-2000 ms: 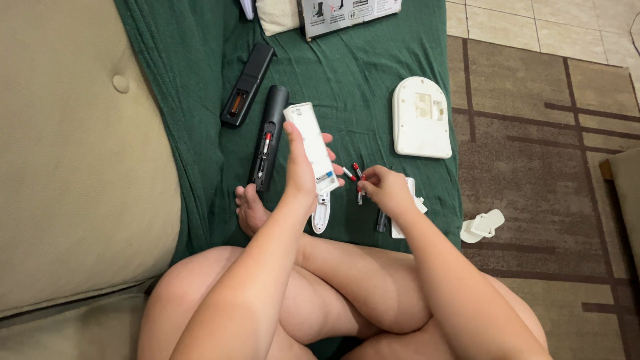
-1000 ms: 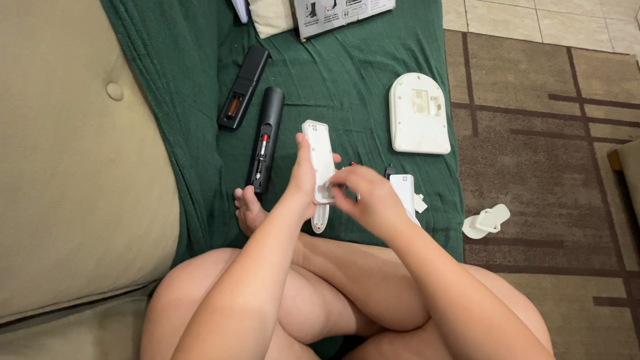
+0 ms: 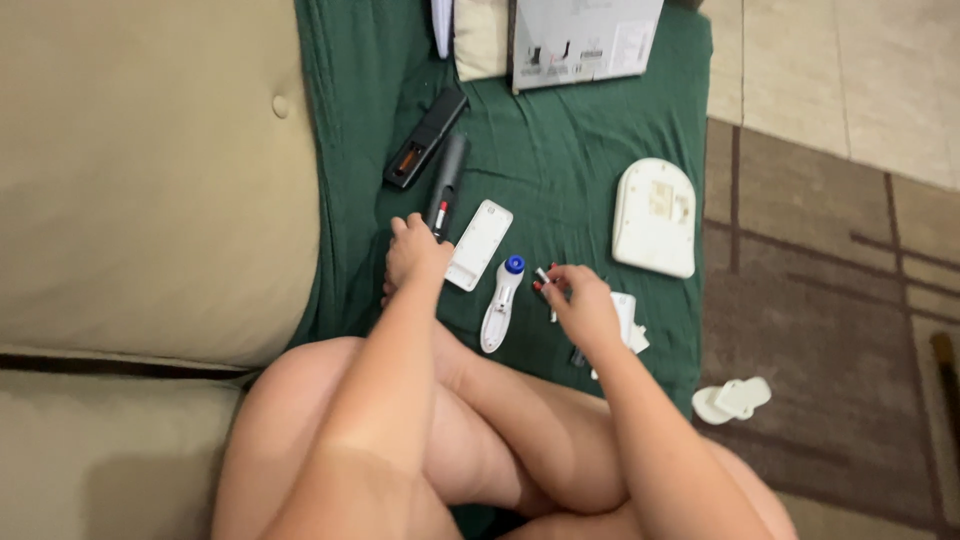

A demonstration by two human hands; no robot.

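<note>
My left hand [image 3: 417,255] is at the lower end of a dark grey cylindrical device [image 3: 450,169] with an open battery bay, where a red and white battery [image 3: 441,214] shows; its fingers are partly hidden. My right hand [image 3: 581,300] has thumb and fingertips at several small red and white batteries [image 3: 541,276], one of them seemingly pinched. Between the hands lie a white remote control [image 3: 481,244], back up, and a white handheld device with a blue round tip [image 3: 514,265] and an open bay. A black remote [image 3: 427,139] with an orange-brown battery lies beyond my left hand.
A white round-topped device [image 3: 655,217] lies at the right edge of the green cloth [image 3: 540,165]. Under my right wrist are a white piece [image 3: 624,311] and small parts. A printed box [image 3: 585,45] and a cream cushion [image 3: 480,37] stand at the far end. White flip-flops [image 3: 731,400] lie on the rug.
The white remote was in my left hand and now lies on the cloth. My left hand has moved to the dark grey device. My right hand has moved from the remote back to the batteries.
</note>
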